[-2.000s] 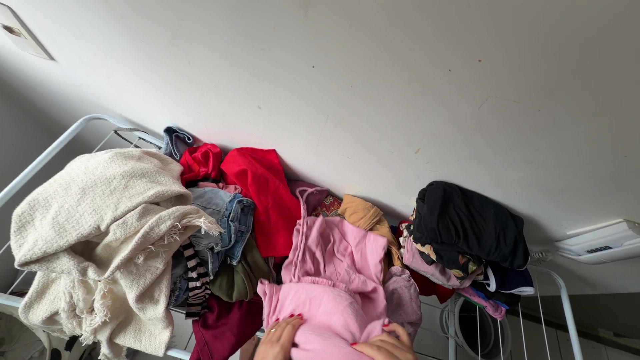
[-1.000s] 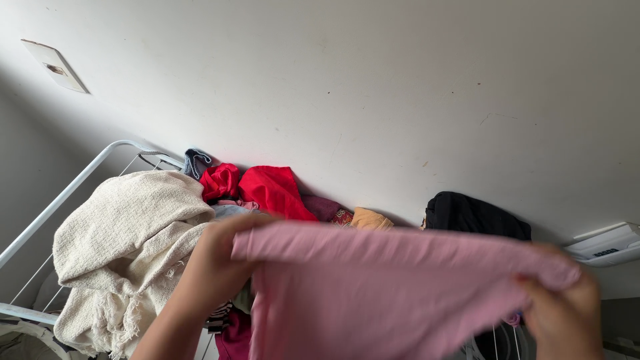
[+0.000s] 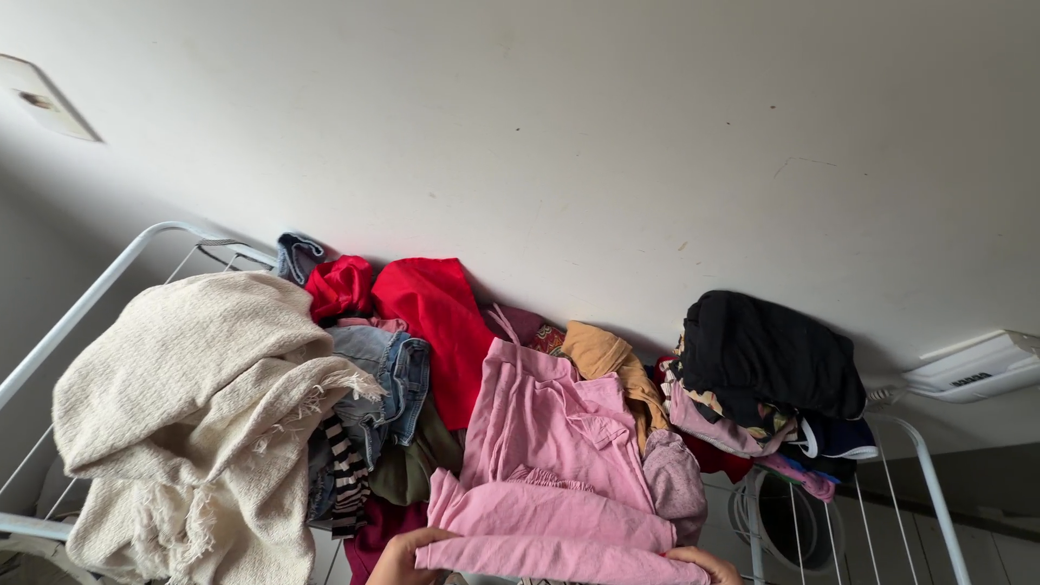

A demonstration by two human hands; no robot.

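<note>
A pink garment (image 3: 561,520) with a gathered elastic part lies over the front of the clothes pile, its lower part folded up in layers. My left hand (image 3: 410,556) grips the left end of the fold at the bottom edge of the view. At the right end, my right hand (image 3: 703,565) holds the same fold, a red nail showing. Pink cloth with a thin strap or cord (image 3: 520,382) spreads above the fold; whether it is one piece with the held garment, I cannot tell. Both hands are partly cut off by the frame.
A white wire drying rack (image 3: 934,479) bears a cream fringed throw (image 3: 203,366) at left, denim shorts (image 3: 390,382), red cloth (image 3: 431,325), mustard cloth (image 3: 605,349) and a black folded garment (image 3: 764,357) at right. Behind stands a wall with a switch plate (image 3: 49,97) and a white device (image 3: 975,370).
The pink cloth was held up and stretched between both hands a second ago; now it is lowered onto the pile with its edge folded. Both hands have moved down and closer together.
</note>
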